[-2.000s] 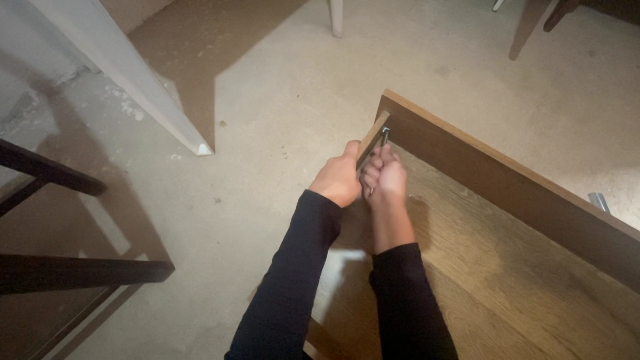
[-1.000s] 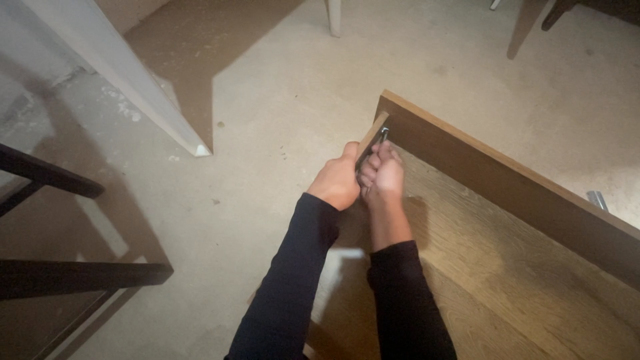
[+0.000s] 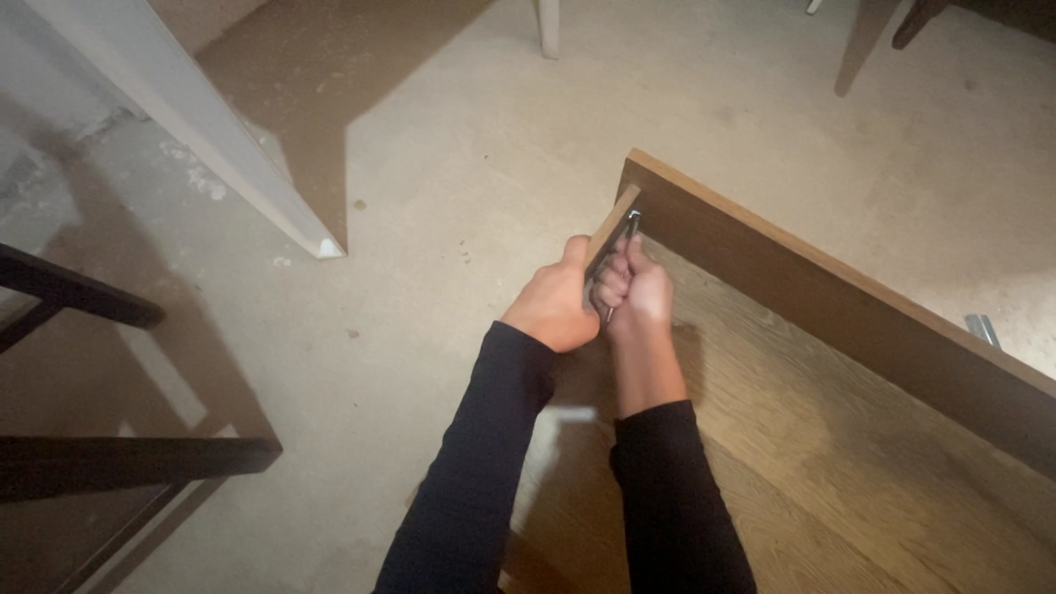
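My left hand (image 3: 554, 299) grips the edge of a short wooden board (image 3: 612, 231) that meets a longer upright wooden panel (image 3: 792, 256) near its far end. Just right of it, my right hand (image 3: 637, 289) is closed around a slim dark metal tool (image 3: 633, 226), whose kind I cannot tell. The tool's upper end lies by a small shiny metal piece in the corner where the two boards meet. Beneath my right forearm spreads a broad wood-grain panel (image 3: 808, 445), flat along the foot of the long board.
Dark wooden furniture legs (image 3: 140, 458) reach in from the left. A pale slanting leg or post (image 3: 214, 140) stands at upper left. Another pale leg (image 3: 549, 29) and a dark leg (image 3: 916, 21) are at the top. A metal cylinder (image 3: 982, 330) lies beyond the long panel.
My right hand has shifted slightly and its fingers have changed position around the tool. My left hand stays on the short board, and the boards have not plainly moved.
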